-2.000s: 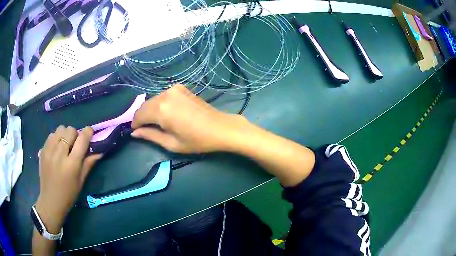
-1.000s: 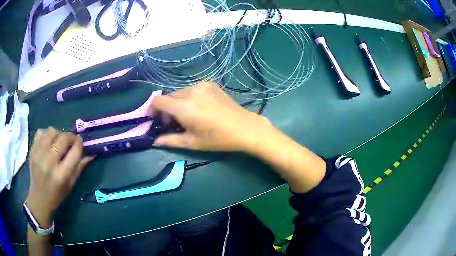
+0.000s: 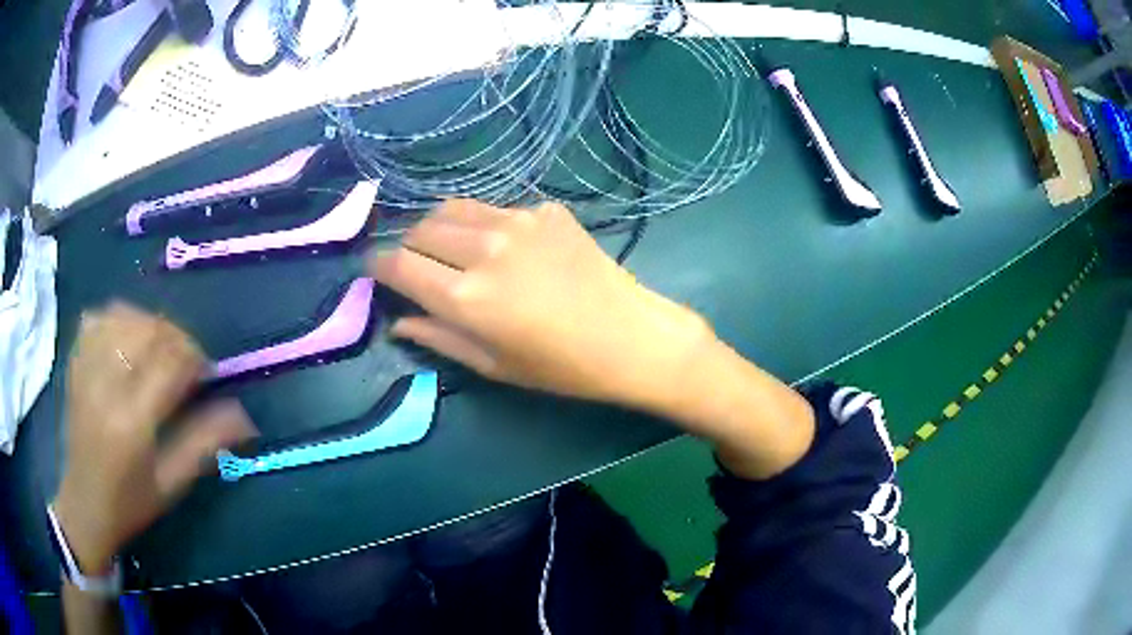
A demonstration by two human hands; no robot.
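Pink-and-black pens lie in a row, tips to the left: a back pen [image 3: 230, 189], a middle pen [image 3: 273, 238] and a front pen [image 3: 310, 341]. A blue-and-black pen [image 3: 348, 444] lies nearest me. My left hand [image 3: 137, 416] is blurred, its thumb apart from the fingers, at the front pen's narrow end, which it partly hides. My right hand [image 3: 497, 292] is beside the pens' wide rear ends, with a gap between fingers and thumb and nothing visible in it. Clear filament [image 3: 546, 124] lies in loose coils behind my right hand, over dark cables.
A white board [image 3: 137, 149] at upper left holds dark and purple-pink tools and black-handled scissors [image 3: 236, 31]. White crumpled cloth [image 3: 27, 335] is at the left edge. Two set-aside pens [image 3: 826, 149] [image 3: 921, 151] lie at upper right. A small open box [image 3: 1037, 124] is far right.
The two pink pens handled earlier now lie separated, one farther back and one nearer me. Both hands have loosened from them; my left thumb has swung away from the pen.
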